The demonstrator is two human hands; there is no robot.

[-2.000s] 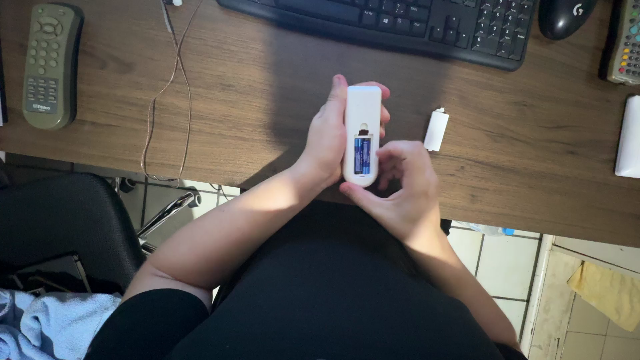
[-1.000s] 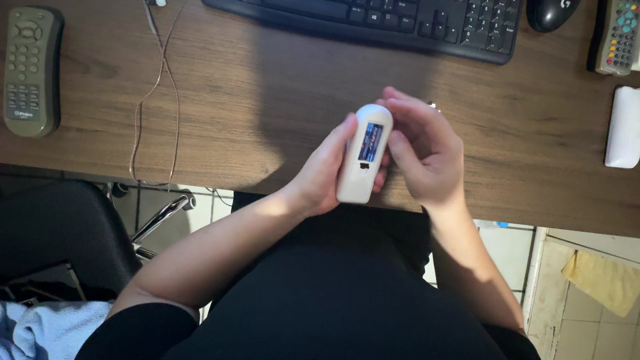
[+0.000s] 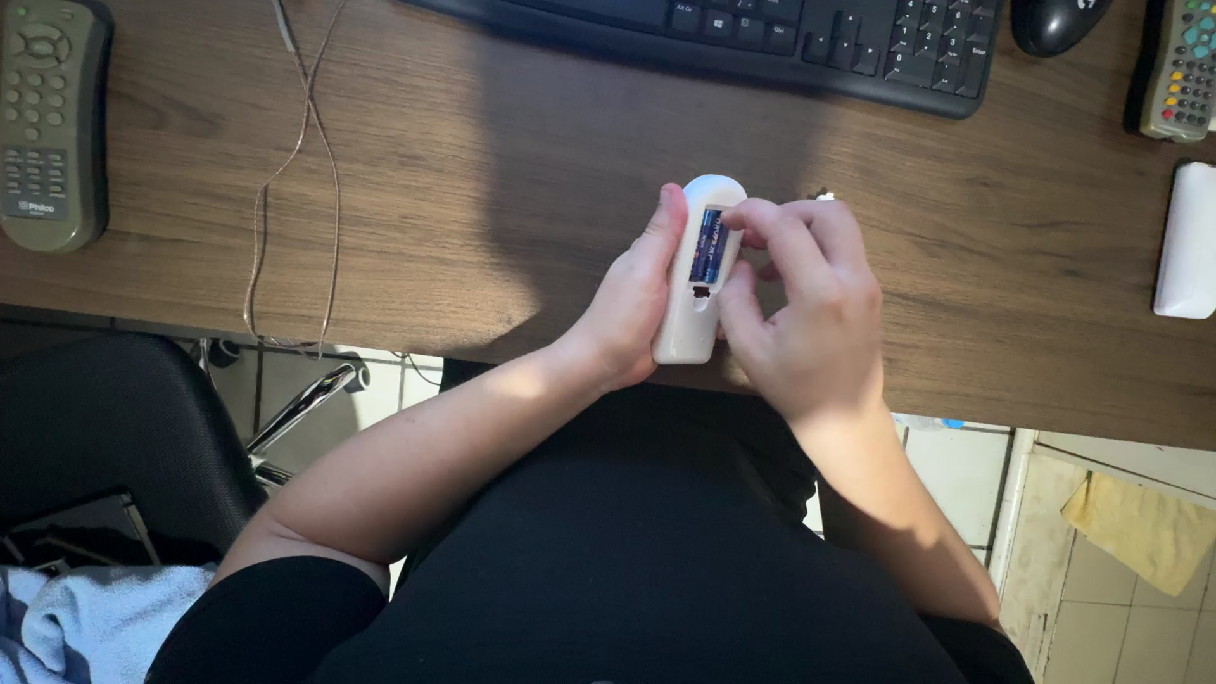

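A white remote control (image 3: pixel 686 328) lies back side up in my left hand (image 3: pixel 635 294), over the near edge of the desk. Its battery compartment is uncovered and holds blue batteries (image 3: pixel 708 247). My right hand (image 3: pixel 807 294) is at the remote's right side, its index fingertip at the upper end of the batteries and its thumb beside the lower end of the compartment. Whether the right fingers grip anything is unclear. Behind that hand, only the tip of a small white piece (image 3: pixel 825 196) shows on the desk.
A black keyboard (image 3: pixel 741 47) and mouse (image 3: pixel 1054 21) are at the back of the wooden desk (image 3: pixel 408 218). A grey remote (image 3: pixel 55 123) and a thin cable (image 3: pixel 309 104) lie left. Another remote (image 3: pixel 1183 85) and a white object (image 3: pixel 1187 242) lie right. A black chair (image 3: pixel 104 427) stands lower left.
The remote has been turned end for end since two seconds ago. Over the last second my right hand's fingers have come onto the battery compartment. The white piece, fully visible earlier, is now mostly hidden.
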